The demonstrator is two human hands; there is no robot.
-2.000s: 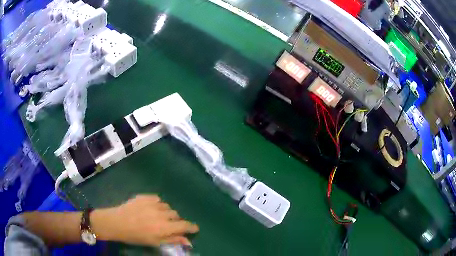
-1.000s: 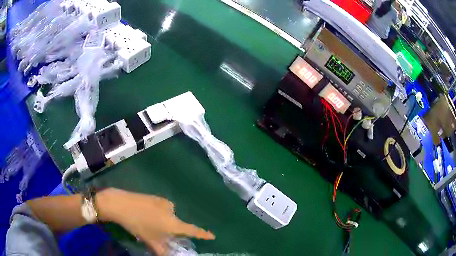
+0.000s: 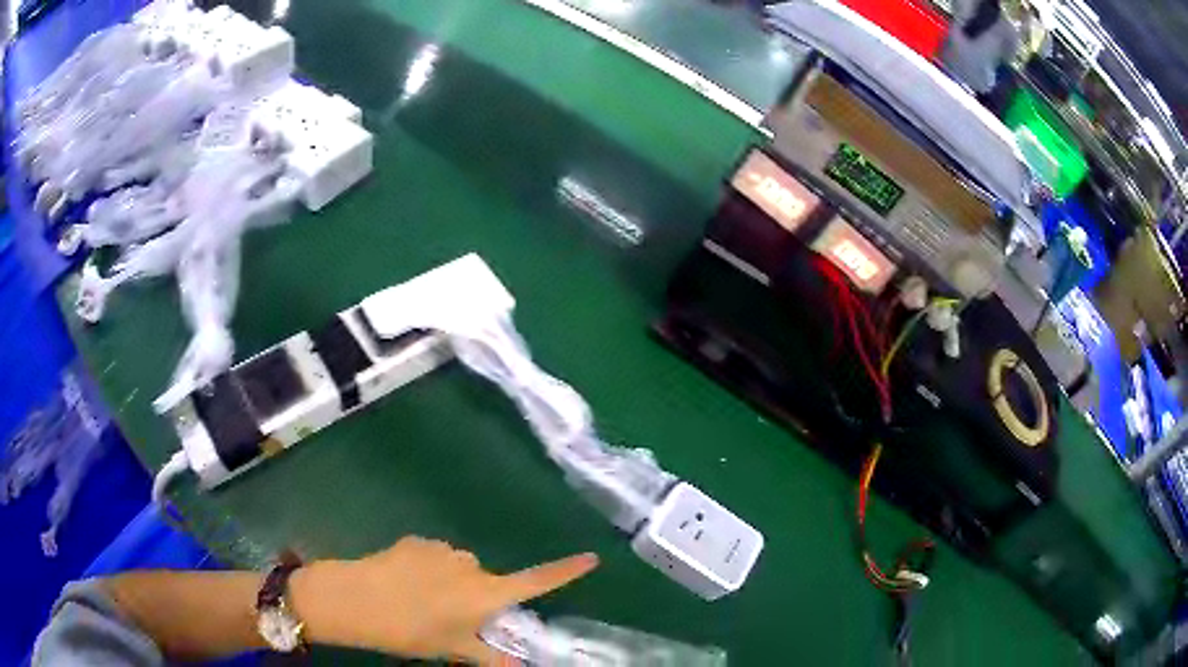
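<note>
My left hand (image 3: 450,597) is at the bottom, index finger stretched toward a white power strip unit (image 3: 704,538) but not touching it. Crinkly clear plastic (image 3: 586,645) shows under my fingers, cut off by the lower edge; whether I grip it is unclear. The unit's bagged cord (image 3: 560,424) runs up to the white supply power strip (image 3: 287,430), where its white plug (image 3: 450,302) sits on the right end. My right hand is out of the picture.
Waiting units (image 3: 319,150) with bagged cords lie at upper left. The black load tester box (image 3: 782,313), with red-digit displays, stands at right, with the bench power meter (image 3: 866,176) and tape roll (image 3: 1019,397). The test wire harness (image 3: 870,502) hangs at its front.
My left hand has moved right, nearer the unit, its index finger now extended further. More of the clear plastic shows beneath it. The unit and supply strip stay in place on the mat.
</note>
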